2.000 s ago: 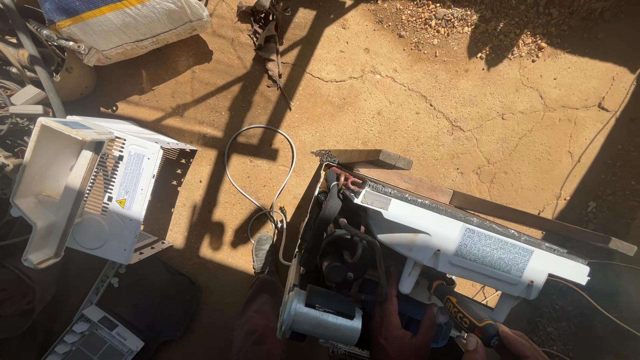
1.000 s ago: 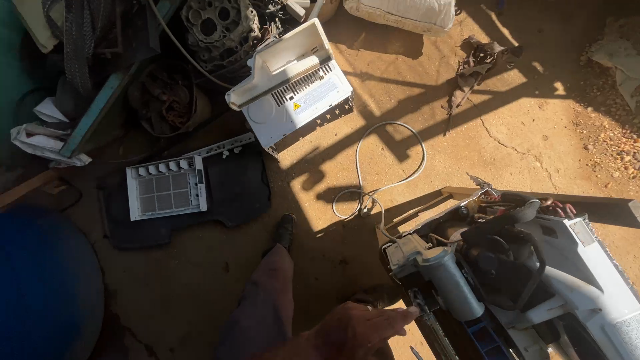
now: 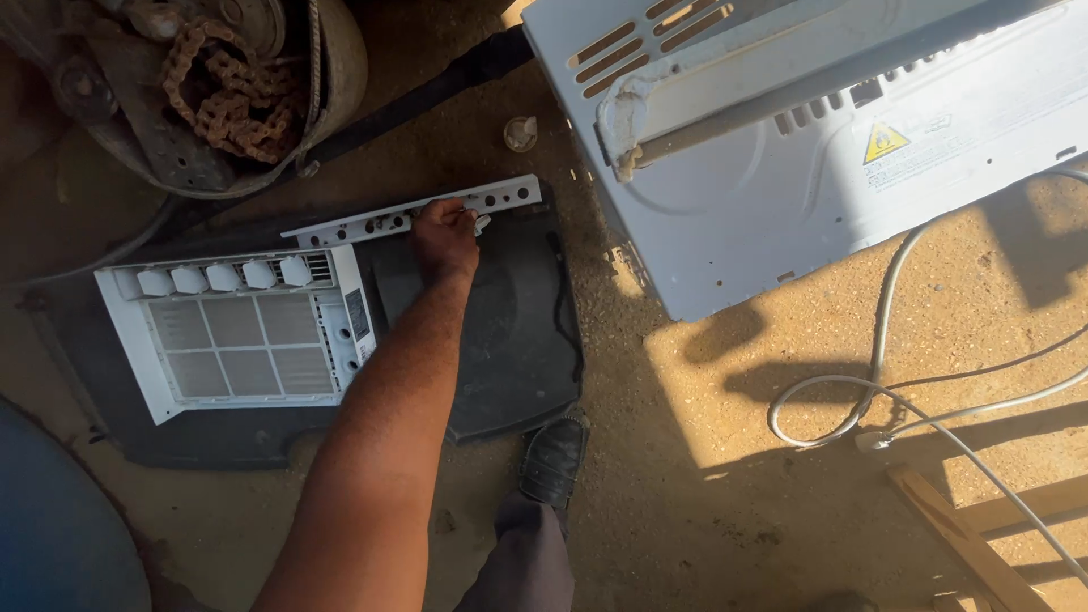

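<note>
My left hand (image 3: pixel 446 238) reaches down to a perforated white metal strip (image 3: pixel 510 195), its fingers bent and drawn together over the strip's middle. A small pale object (image 3: pixel 482 223) is beside the fingertips; whether I grip it is unclear. Small dark items, too small to name, lie along the strip. The strip lies on a black plastic panel (image 3: pixel 501 340). Left of my forearm, on the same panel, sits a white air conditioner front grille (image 3: pixel 242 344) with a mesh filter and several louvres. My right hand is out of view.
A metal bucket (image 3: pixel 344 76) with a rusty chain (image 3: pixel 225 102) is at upper left. A white sheet-metal housing (image 3: pixel 722 229) fills the upper right. A pale power cord (image 3: pixel 884 297) loops near a wooden frame (image 3: pixel 960 527). My shoe (image 3: pixel 554 459) is beside the panel; a blue round object (image 3: pixel 59 527) is lower left.
The view has swung left, away from the opened unit. My left hand, near that unit's silver cylinder a second ago, is now at the perforated strip. My right hand and the yellow-black tool have left view.
</note>
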